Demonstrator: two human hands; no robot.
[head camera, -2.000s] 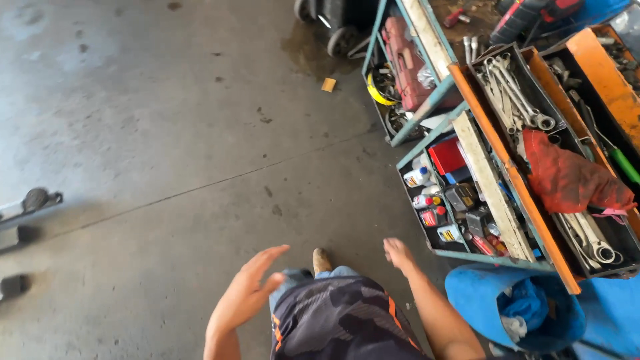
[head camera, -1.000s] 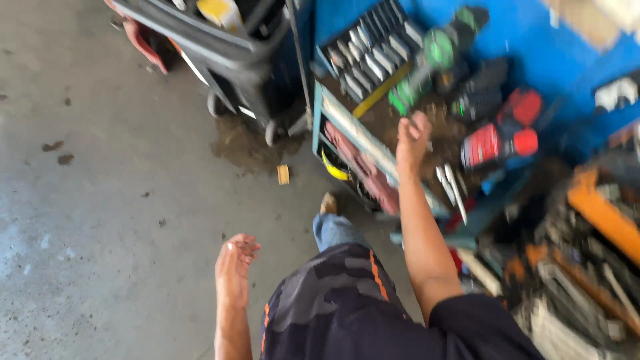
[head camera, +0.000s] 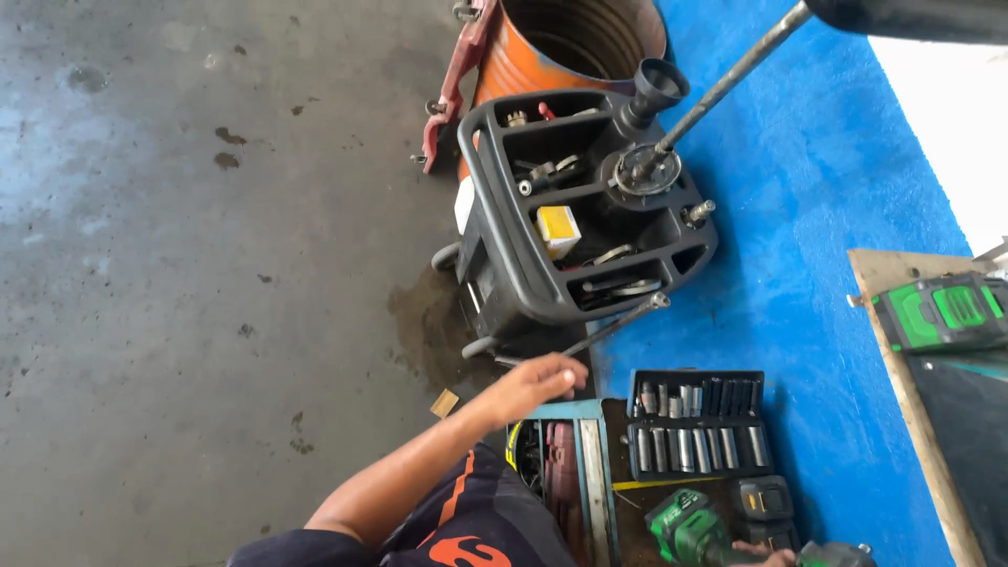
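Observation:
My left hand (head camera: 539, 386) is held out with its fingers loosely curled and nothing in it, just above the near end of a blue metal tool cart (head camera: 587, 409). At the bottom edge, my right hand (head camera: 760, 554) is on the handle of a green and black cordless impact tool (head camera: 689, 524); its fingers are partly cut off by the frame. The tool lies over the cart's dark top. Beside it are black battery packs (head camera: 764, 500) and an open socket set case (head camera: 697, 453) with rows of sockets.
A black wheeled oil drain tank (head camera: 512, 260) with a tool tray stands ahead, holding a yellow and white box (head camera: 557, 230). Behind it are an orange drum (head camera: 512, 63) and a red wheeled frame (head camera: 465, 75). A metal bar (head camera: 618, 324) juts out near my left hand. A charger (head camera: 945, 311) sits on a wooden shelf.
The view has swung far toward the drain tank and the socket case. My right hand, empty over the cart one second ago, is now on the green impact tool. My left hand has come up near the cart.

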